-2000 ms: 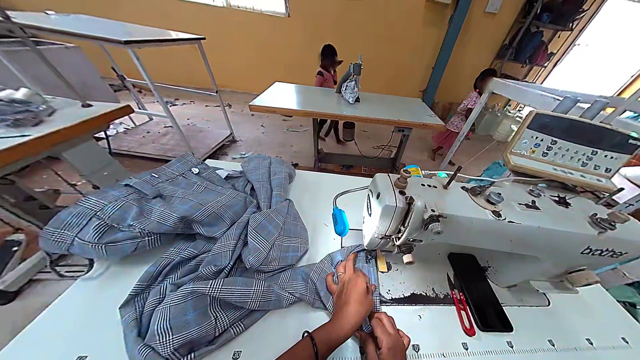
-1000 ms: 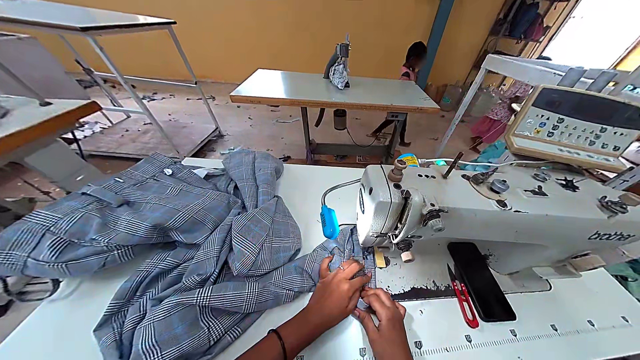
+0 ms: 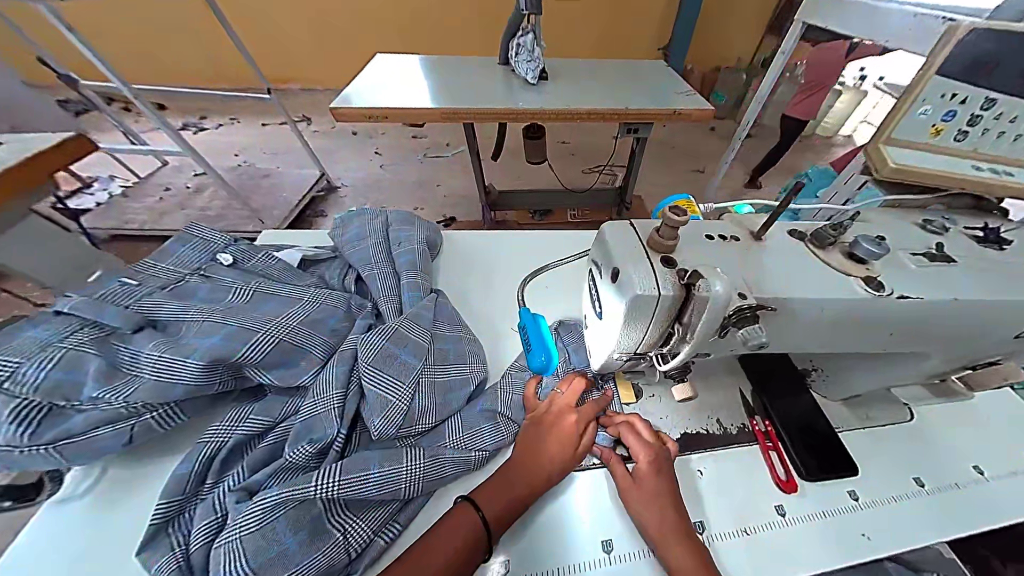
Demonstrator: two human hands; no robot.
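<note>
A grey plaid garment (image 3: 320,384) with white and blue lines lies bunched over the left of the sewing table, its narrow end reaching the head of a white Brother sewing machine (image 3: 640,296). My left hand (image 3: 560,420) presses flat on that end, just left of the needle area. Close by on the right, my right hand (image 3: 642,448) pinches the fabric's near edge between thumb and fingers. The needle itself is hidden behind the machine head. A blue lamp (image 3: 538,342) on a bendable neck hangs over the cloth beside my left hand.
Red-handled thread snips (image 3: 771,452) and a black phone (image 3: 800,420) lie right of my hands. A control panel (image 3: 948,112) stands at the upper right. Beyond are another sewing table (image 3: 520,84), a metal frame at left and a person (image 3: 808,96) at the back right.
The view has shifted closer to the machine. The person in the background has moved right, beyond the other table. Both hands stay on the fabric by the machine head.
</note>
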